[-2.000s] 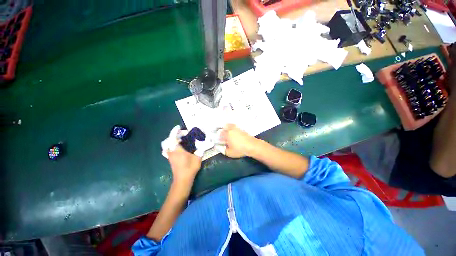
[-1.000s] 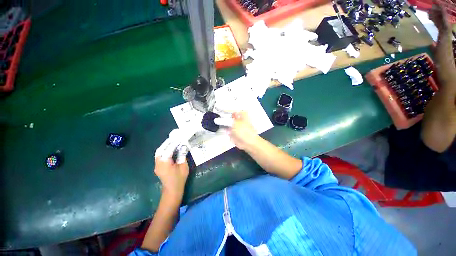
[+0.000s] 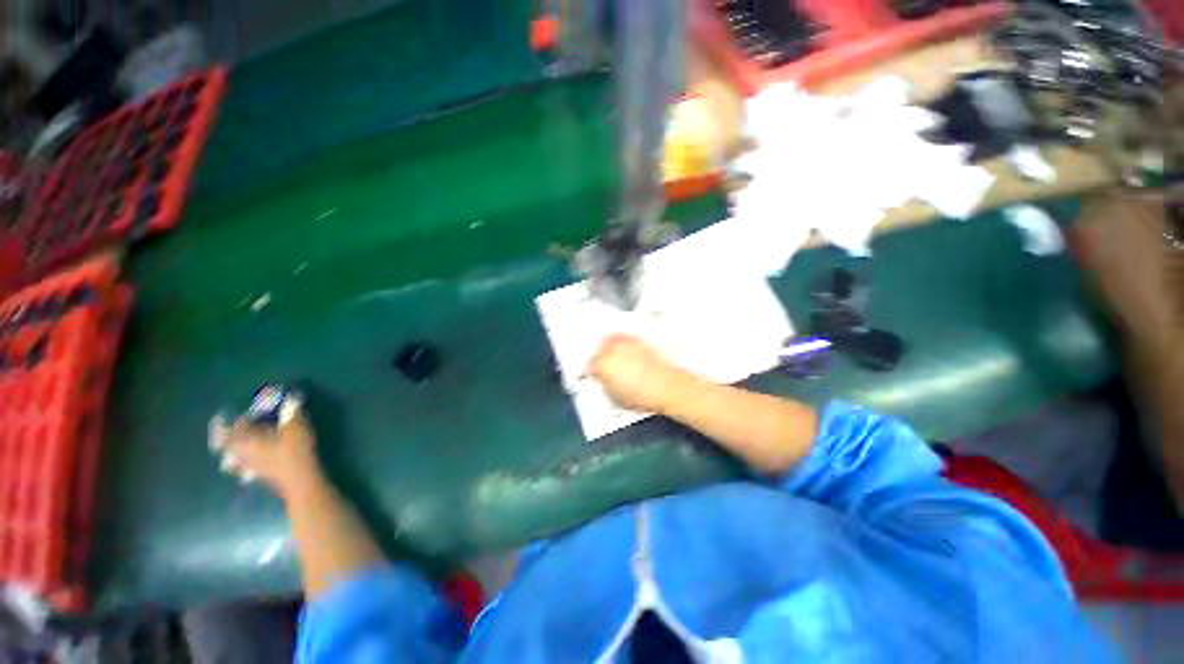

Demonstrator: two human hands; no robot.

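My left hand [image 3: 266,448], blurred, reaches to the left of the mat, with white material at its fingertips. Its fingers are around a small dark smartwatch body [image 3: 270,402]; blur hides whether they grip it. My right hand [image 3: 632,374] is over the white paper sheet [image 3: 708,292], fingers curled; what it holds, if anything, is hidden. Another dark smartwatch body [image 3: 416,361] lies between my left hand and the sheet. Several dark units [image 3: 873,348] lie right of the sheet, with a purple-lit one [image 3: 805,357] at their left.
A metal post [image 3: 645,130] stands behind the sheet, with a pot [image 3: 617,266] at its foot. White wipes [image 3: 857,162] are heaped behind the sheet. Red trays [image 3: 46,428] line the left edge. A person's arm [image 3: 1136,272] is at the right.
My left hand has moved left, from beside the sheet to the far unit. My right hand no longer shows the dark unit. A purple-lit unit now shows beside the right-hand group. The view has shifted left.
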